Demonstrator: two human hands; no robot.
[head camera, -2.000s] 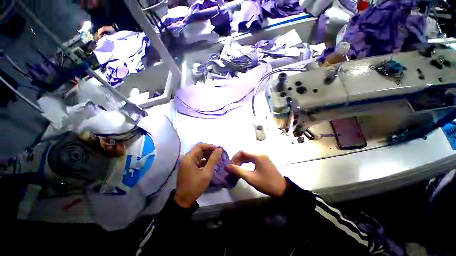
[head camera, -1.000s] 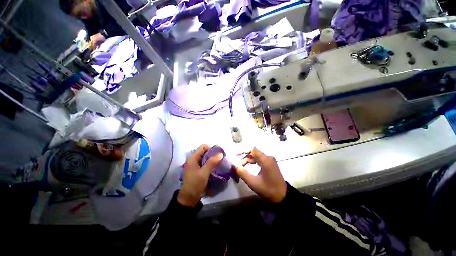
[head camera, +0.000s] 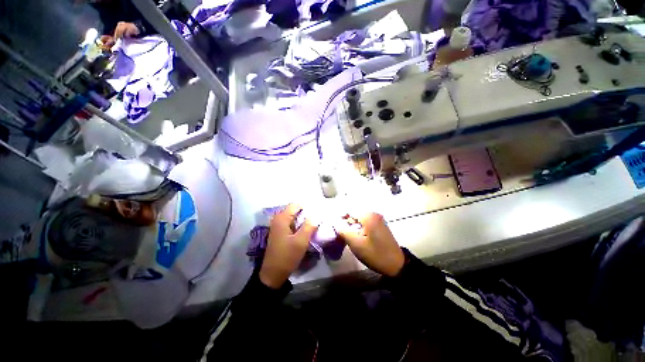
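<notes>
A small crinkled purple piece (head camera: 330, 243) is held between my two hands over the table's front edge, left of the sewing machine's needle. My left hand (head camera: 284, 247) grips its left part, and a darker gathered part shows to the left of that hand. My right hand (head camera: 373, 242) pinches its right part; a small dark item shows at the fingers, too washed out to name. The fingertips are partly lost in the bright light. The cream sewing machine head (head camera: 410, 109) stands behind and to the right, its needle area (head camera: 375, 162) away from the cloth.
A pink phone (head camera: 474, 172) lies under the machine arm. The lamp (head camera: 328, 185) stands left of the needle. A lilac panel (head camera: 272, 131) and heaped cloth (head camera: 346, 53) lie behind. A rounded pale surface with plastic bags (head camera: 127, 173) is at left. Another person's hand (head camera: 126, 30) shows far left.
The view has shifted. My hands have spread and turned the purple piece; its darker gathered part now shows left of my left hand. The other person's head has left the picture.
</notes>
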